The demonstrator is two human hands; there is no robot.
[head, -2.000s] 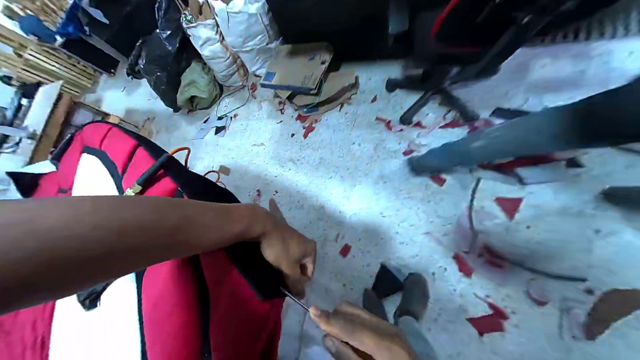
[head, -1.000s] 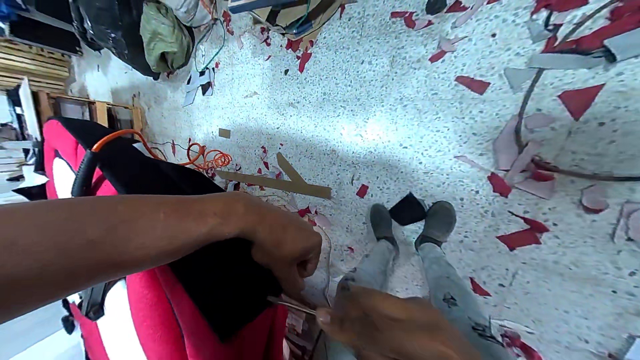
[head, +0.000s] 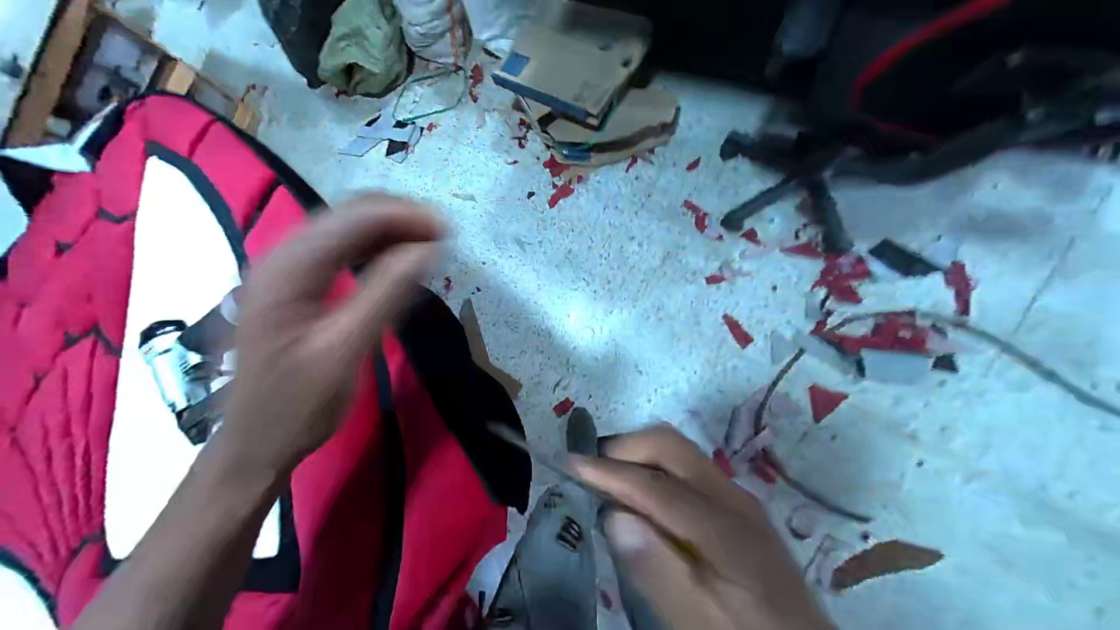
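Note:
A large red, white and black padded cover (head: 437,455) fills the left side, with a black flap (head: 464,385) along its right edge. My left hand (head: 324,324), blurred, is raised over the cover, thumb and fingers apart, with nothing seen between them. My right hand (head: 682,516) grips a thin metal-bladed tool (head: 547,459), perhaps a knife, whose blurred tip points at the black flap. A shiny metal and black device (head: 179,372) lies at the white panel, partly behind my left wrist.
Red and grey scraps (head: 884,332) litter the speckled floor. Cardboard pieces (head: 573,66) and sacks (head: 363,48) stand at the top. A black chair base (head: 814,175) is at the upper right. A cable (head: 1032,350) crosses the right side. My own legs (head: 556,560) are below.
My left hand has come off the black flap and moved up and left over the cover. The right hand still holds the thin tool. The view has shifted.

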